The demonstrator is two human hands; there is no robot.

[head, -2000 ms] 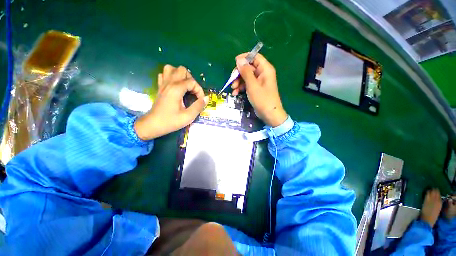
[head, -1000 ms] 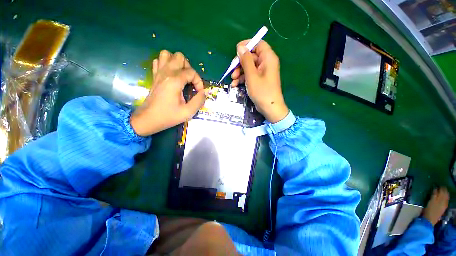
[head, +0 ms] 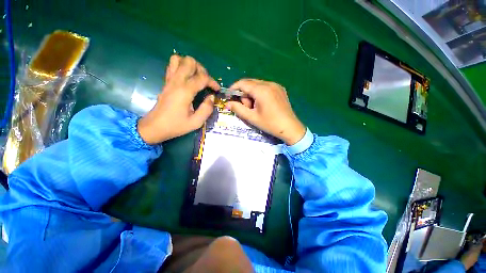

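Note:
The open tablet unit (head: 234, 170) lies on the green bench in front of me, its silver-white middle glaring. My left hand (head: 184, 101) is at the left of its far end, thumb and index fingertip close together at the amber bits (head: 221, 104); whether they pinch a piece is too small to tell. My right hand (head: 264, 109) is at the same end, thumb and fingers around the slim tweezers (head: 230, 94), which now lie nearly level and point left toward my left fingertips. The circuit board is partly hidden under my right hand.
Amber sheets (head: 59, 53) in crinkled clear plastic (head: 37, 117) lie far left, near a blue cable (head: 9, 64). Another tablet (head: 391, 88) lies at the right. At the lower right, another person's hand (head: 471, 256) is by a tablet and grey plates (head: 442, 242). Printed sheets hang at the upper right.
My right hand has turned and lowered toward my left fingertips, and the tweezers went from steeply raised to nearly level. The neighbour's grey plate has shifted. My left hand stays at the board end.

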